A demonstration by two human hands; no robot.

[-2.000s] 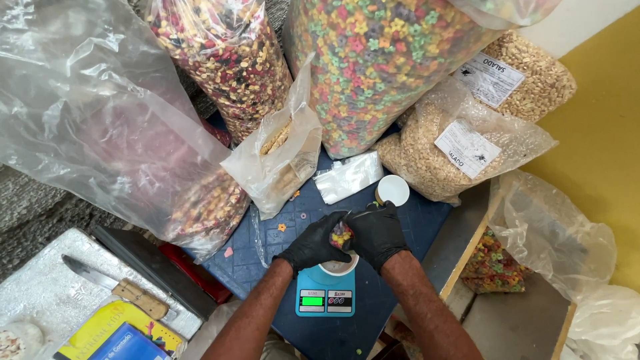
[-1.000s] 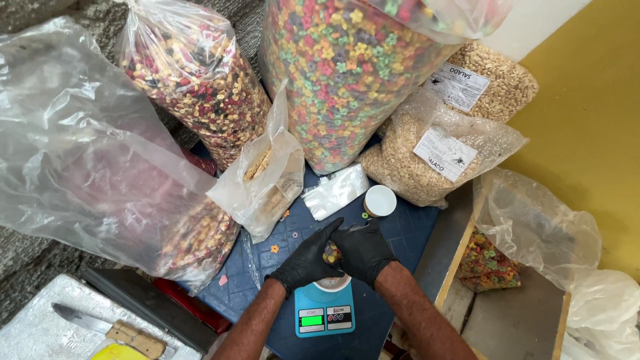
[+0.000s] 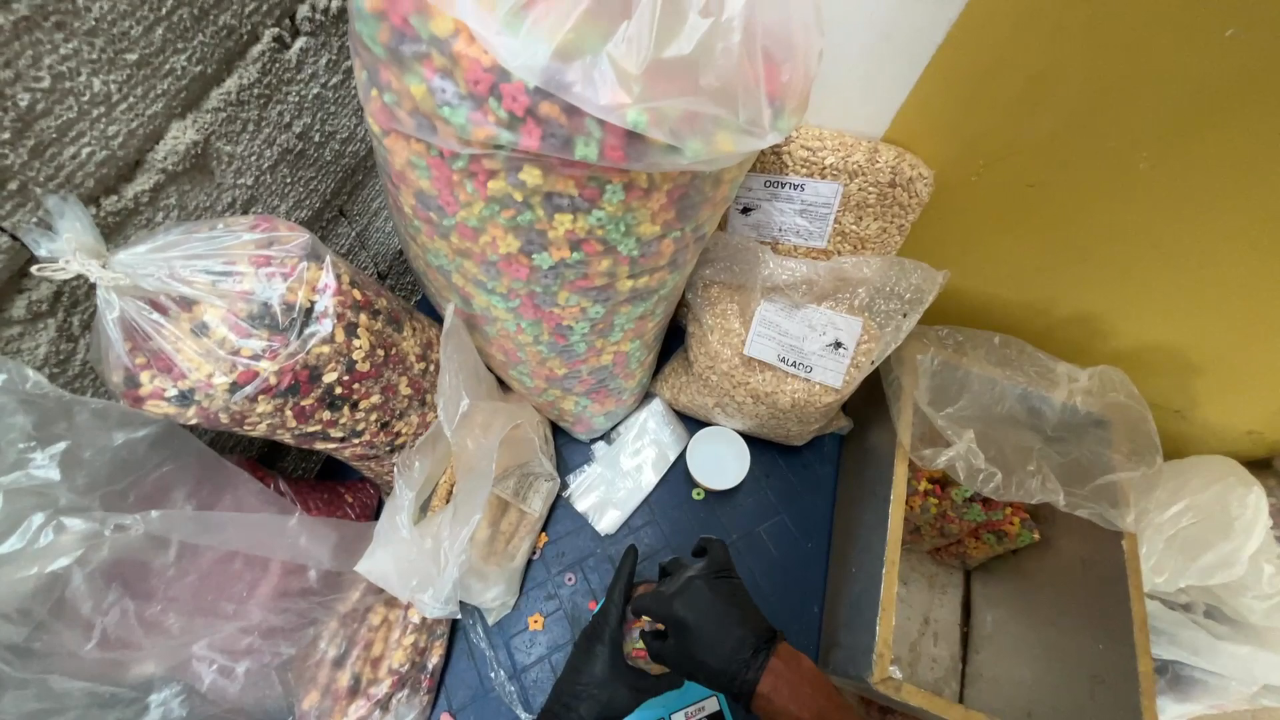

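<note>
My left hand [image 3: 607, 650], in a black glove, is curled round the left side of a small clear bag of colourful cereal [image 3: 640, 640]. The gloved right hand [image 3: 708, 620] grips the bag's upper part from the right with bent fingers. Both are above a light-blue digital kitchen scale [image 3: 690, 703], mostly cut off by the lower frame edge. Beyond them on the blue table [image 3: 760, 530] lie a stack of clear plastic bags [image 3: 628, 465] and a round white cup [image 3: 718, 458]. Loose cereal pieces [image 3: 536, 622] are scattered left of my hands.
A huge bag of star-shaped cereal [image 3: 560, 250] stands behind, beside bags of peanuts [image 3: 740, 385]. Bags of mixed nuts [image 3: 300, 350] and an opened whitish bag [image 3: 500, 500] are at left. A wooden box [image 3: 1050, 620] at right holds filled cereal bags [image 3: 965, 520].
The view has shifted strongly, and the scale is now mostly out of frame. My right hand has come across the top of the small bag, with its fingers bent over it.
</note>
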